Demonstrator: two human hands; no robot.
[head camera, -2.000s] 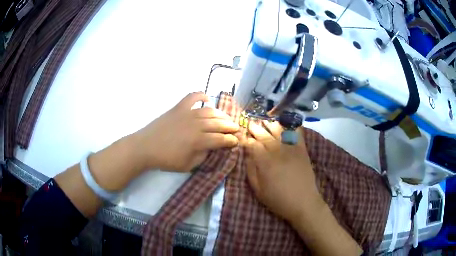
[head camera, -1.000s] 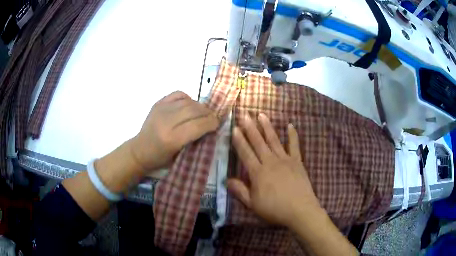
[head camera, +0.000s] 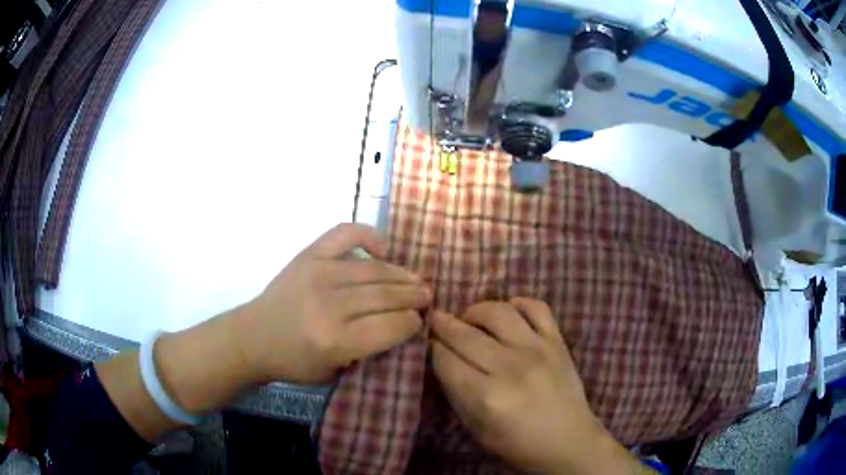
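Observation:
A brown-red plaid garment panel (head camera: 631, 306) lies on the table under the lit presser foot (head camera: 449, 162) of the white sewing machine (head camera: 686, 83). A plaid fabric strip (head camera: 371, 408) lies along the panel's left side and hangs over the table's front edge. My left hand (head camera: 334, 306) pinches the strip at its meeting edge with the panel. My right hand (head camera: 510, 380) pinches the panel's edge just beside it, the fingertips of both hands nearly touching. The cloth under the fingers is hidden.
More plaid strips (head camera: 70, 158) are heaped at the table's left. The needle plate (head camera: 376, 158) shows left of the needle. A measuring scale (head camera: 288, 401) runs along the front edge. White tapes and a small dark tool (head camera: 816, 306) hang at the right edge.
My right hand was flat on the panel and now pinches its edge. My left hand has moved slightly right and down. The white edging between strip and panel no longer shows.

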